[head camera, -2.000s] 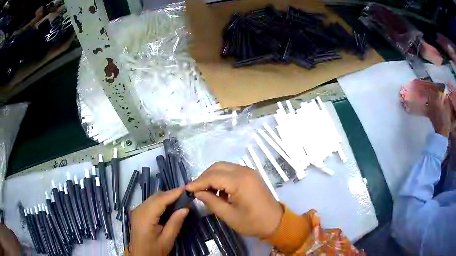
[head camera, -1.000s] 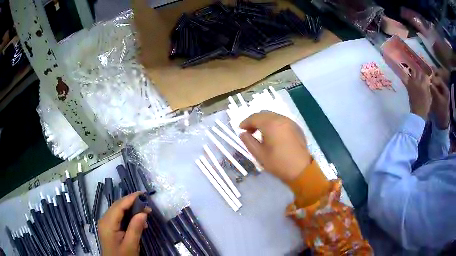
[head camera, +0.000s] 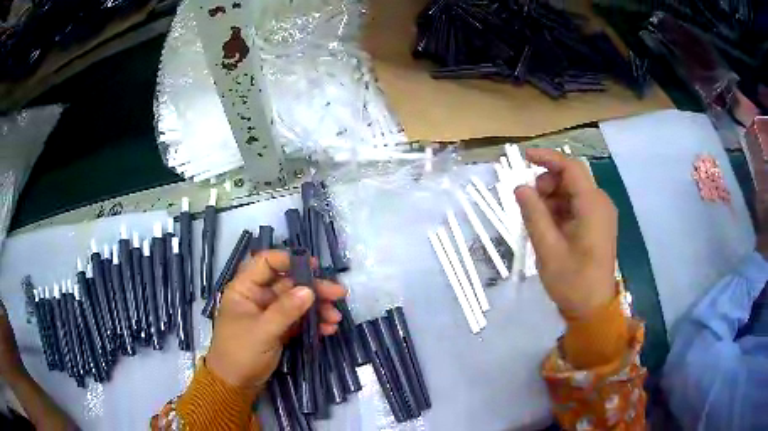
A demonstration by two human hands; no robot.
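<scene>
My left hand (head camera: 261, 316) holds a glossy black barrel (head camera: 304, 282) upright between thumb and fingers, its open end up. Loose black barrels (head camera: 394, 362) lie under and beside that hand. My right hand (head camera: 573, 227) is over the white rods (head camera: 473, 240), with thumb and forefinger close at their upper ends. Whether it grips a rod cannot be told. Barrels with white tips (head camera: 130, 295) stand out in a slanting row at the left.
A painted metal upright (head camera: 239, 93) crosses a clear bag of white rods (head camera: 189, 126). Brown paper (head camera: 455, 114) bears a heap of black tubes (head camera: 514, 46). A small pink pile (head camera: 710, 178) and a person's blue sleeve (head camera: 716, 337) are at right. Another arm shows at the lower left edge.
The view has shifted. My right hand has left the barrel in my left hand and moved right to the upper ends of the white rods. My left hand still holds the barrel, now more upright.
</scene>
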